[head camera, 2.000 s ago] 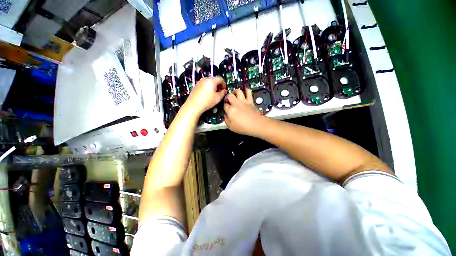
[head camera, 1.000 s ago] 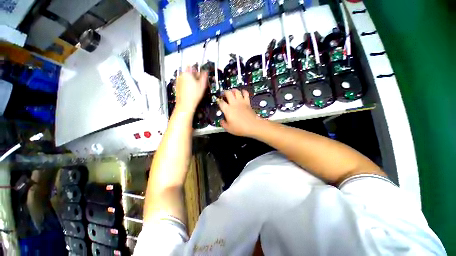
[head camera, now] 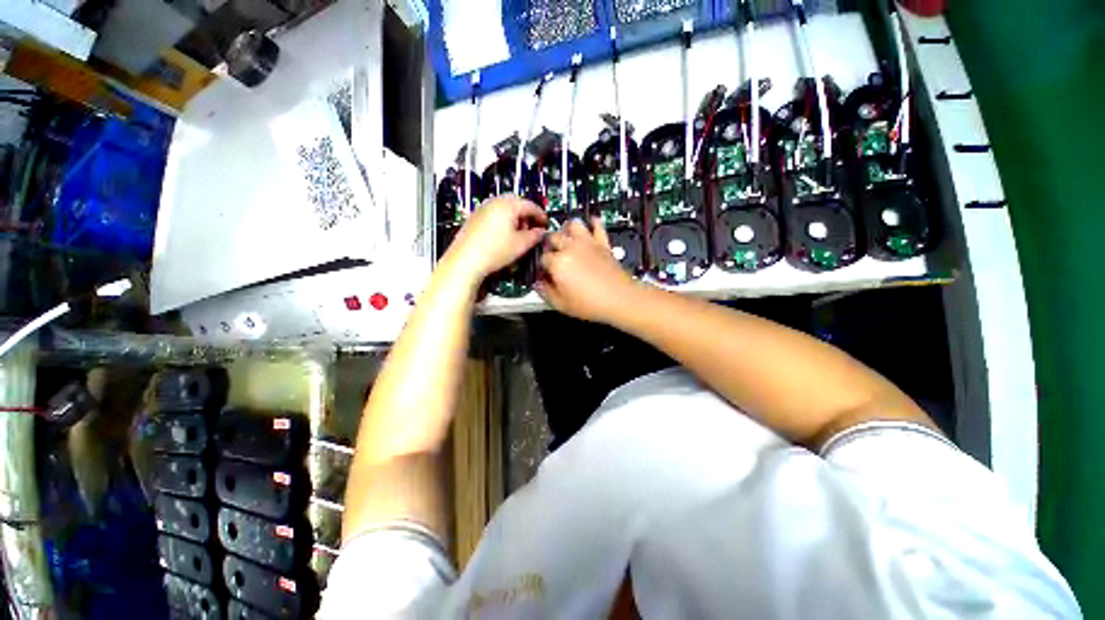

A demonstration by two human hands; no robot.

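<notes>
Several black oval lock housings [head camera: 676,239] lie open side up, side by side, with green circuit boards [head camera: 732,173] and pale round centres. White cable tails [head camera: 755,109] run from them toward the back. My left hand [head camera: 498,234] is over the left part of the row, its thumb and fingertips together at a housing. My right hand [head camera: 582,269] is just right of it, fingers bent down at the same spot, the fingertips of both hands nearly touching. Something small, possibly a wire, is between them; it is too small to tell whether either hand grips it.
Blue parts bins [head camera: 521,58] with small shiny pieces stand behind the row. A white control box [head camera: 309,303] with red buttons and a paper sheet [head camera: 325,170] is at left. Stacked black units [head camera: 257,491] are at lower left. A green floor [head camera: 1052,242] is at right.
My left hand has moved from the far-left housings back beside my right hand. My right hand has stayed near the same housings. The view has shifted, so the row appears further right.
</notes>
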